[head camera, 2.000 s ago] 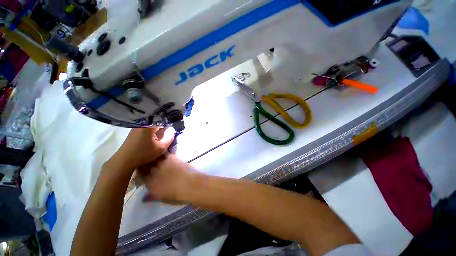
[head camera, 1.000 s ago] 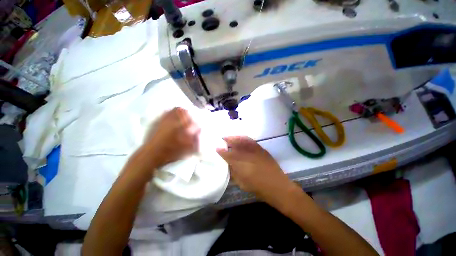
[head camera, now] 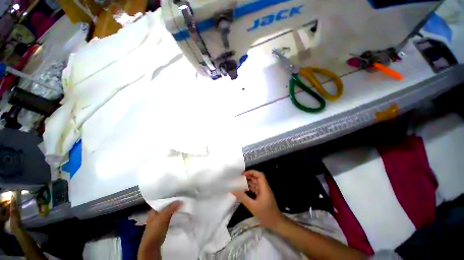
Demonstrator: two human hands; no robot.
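Note:
A white fabric panel (head camera: pixel 198 177) lies over the table's front edge and hangs down towards the lap. My left hand (head camera: pixel 162 221) holds its lower left edge, thumb on top. My right hand (head camera: pixel 260 195) pinches its right edge with thumb and fingers. The presser foot and needle (head camera: pixel 229 68) of the white sewing machine (head camera: pixel 325 25) are above and behind the panel, apart from both hands. More white fabric (head camera: pixel 112 76) is spread left of the machine head.
Scissors (head camera: pixel 309 84) with green and yellow loops lie on the bed right of the needle. An orange-handled tool (head camera: pixel 387 70) lies farther right. Maroon cloth (head camera: pixel 409 177) and white cloth hang below the table edge. Another person's hand (head camera: pixel 11 210) shows at the far lower left.
Both hands have moved from near the needle down to the front edge. The bunched white fabric is now opened out flatter between them. The view has shifted.

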